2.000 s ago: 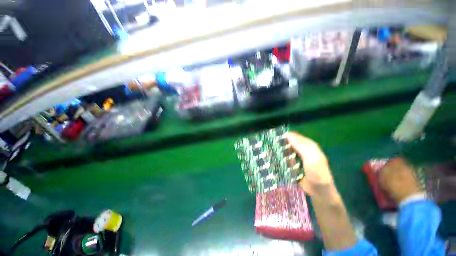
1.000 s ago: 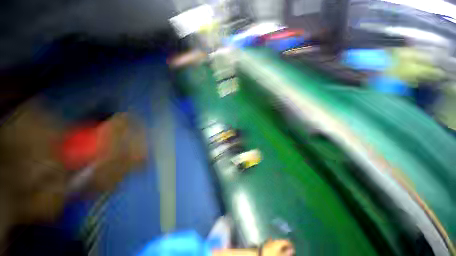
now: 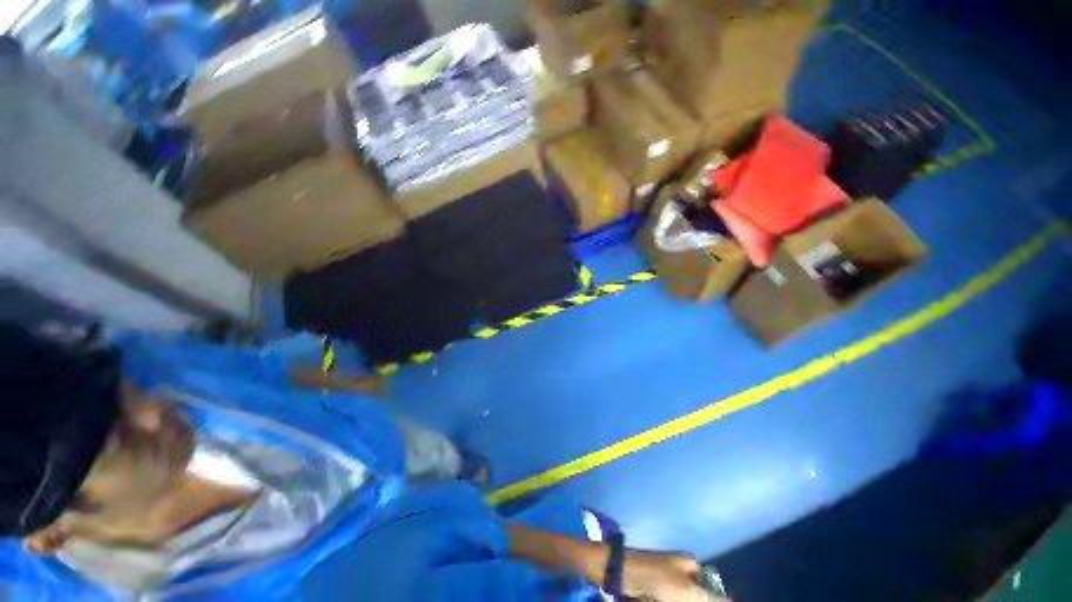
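Observation:
Neither of my hands is seen for certain. A person in a blue smock and dark cap point(image 3: 400, 547) is close at the lower left. A bare forearm with a dark wristband and a hand point(image 3: 658, 574) reach to the bottom edge; they appear to be that person's. Something small at the fingertips is too blurred to name. Open brown cartons stand on the floor at the upper right. A pink-red bag point(image 3: 776, 182) lies over one; the nearer carton point(image 3: 790, 300) has open flaps and something dark inside.
The blue floor point(image 3: 564, 382) has a yellow line point(image 3: 705, 406) and a yellow-black striped edge. Black mats point(image 3: 494, 253), stacked cartons point(image 3: 294, 223) and a silvery wrapped stack point(image 3: 453, 112) are behind. A black crate point(image 3: 888, 141) is at upper right, a green bench corner point(image 3: 1050, 570) lower right.
The view has swung from the green bench, past its length, to the floor and cartons. My hands, the board panel and the pink-red bags on the bench have left the picture.

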